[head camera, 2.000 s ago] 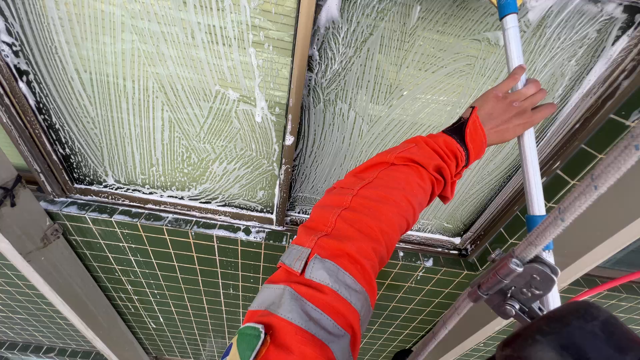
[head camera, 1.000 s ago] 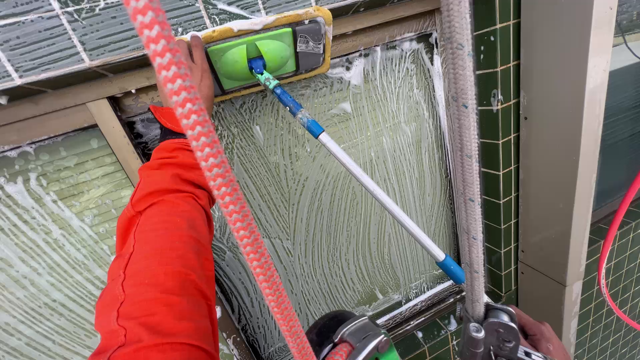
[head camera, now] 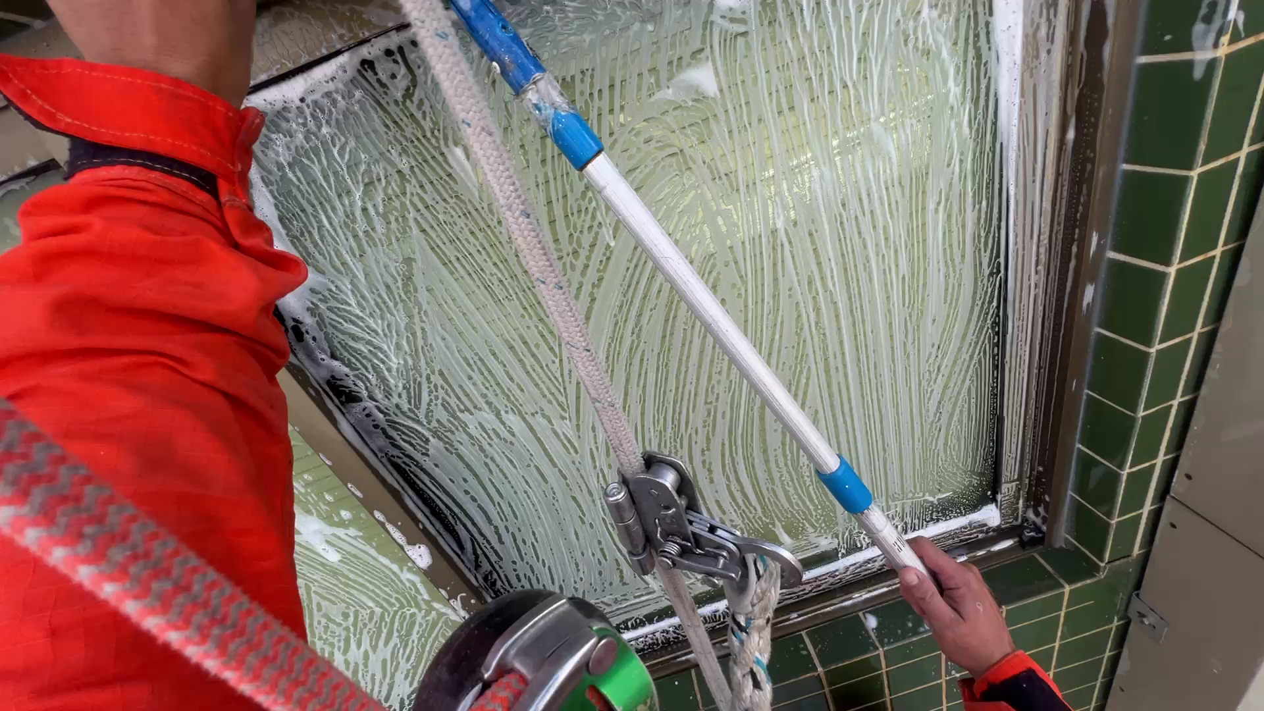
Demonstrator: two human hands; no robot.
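My right hand (head camera: 956, 607) grips the lower end of a white and blue telescopic pole (head camera: 721, 321), which slants up to the left across a soapy window pane (head camera: 790, 227). Of my left hand (head camera: 158, 39), only the wrist and its base show at the top left edge; its fingers are out of the picture, so what it holds is hidden. The pole's head is also out of view. White foam streaks cover the glass.
A metal rope grab (head camera: 681, 523) sits on a white rope (head camera: 533, 247) before the window. A red and grey rope (head camera: 158, 583) crosses the lower left towards a metal and green descender (head camera: 553, 657). Green tiles (head camera: 1136, 326) and a beige panel (head camera: 1195, 553) border the window frame.
The view has shifted strongly. The green pad head at the pole's top, in view a second ago, is now out of the picture. My right hand, then low beside the rope grab, now shows on the pole.
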